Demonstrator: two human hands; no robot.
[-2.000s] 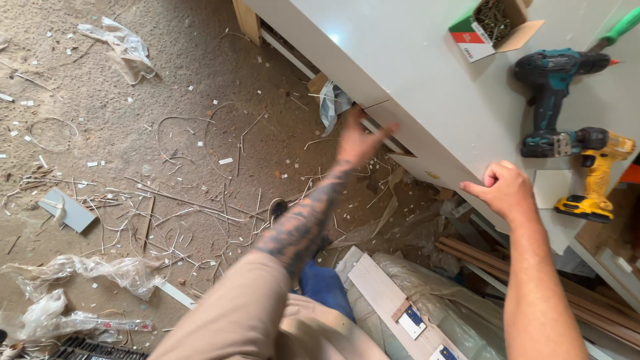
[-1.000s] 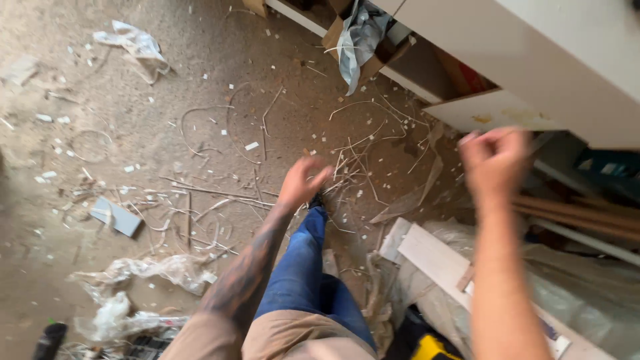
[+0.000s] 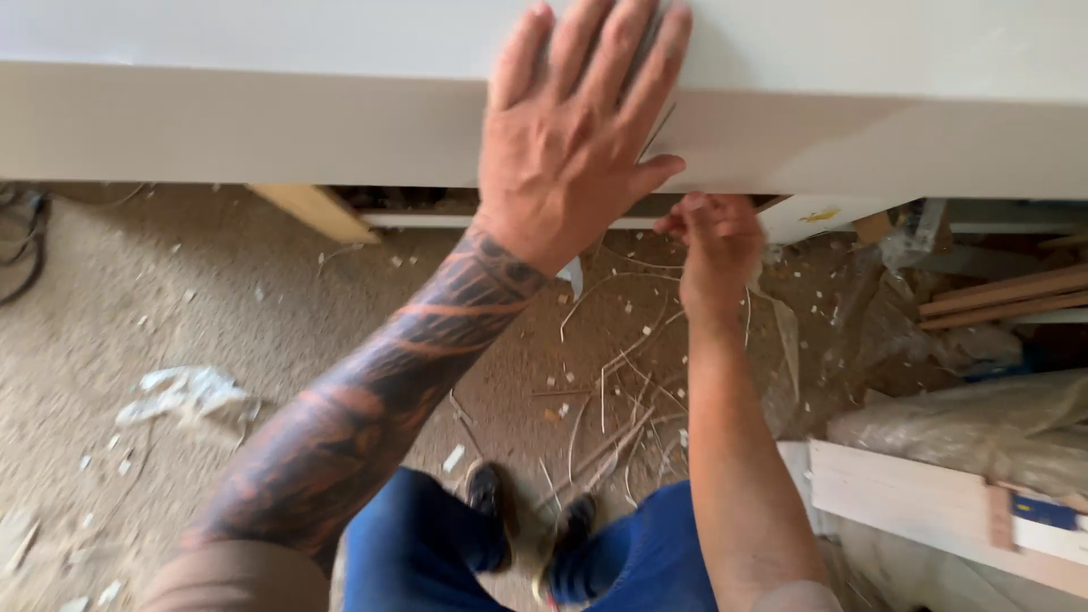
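Note:
My left hand point(image 3: 569, 144) lies palm down across the front edge of a pale board surface point(image 3: 255, 123), its fingers spread on the top and its thumb over the front face. Nothing shows in its grasp. Just below that edge and to the right is my right hand point(image 3: 718, 234), blurred, with its fingers bent; whether it holds something or touches the underside cannot be told. A thin dark line runs on the front face beside the left thumb.
Strips and scraps point(image 3: 620, 408) litter the floor around my shoes. A crumpled plastic sheet point(image 3: 191, 399) lies at left. Wrapped boards point(image 3: 918, 493) and brown lengths point(image 3: 1003, 297) are at right. A wooden leg point(image 3: 314, 212) stands under the surface.
My left hand has come up from over the floor onto the board's edge. My right hand is now beside it, below the edge. The view has shifted strongly.

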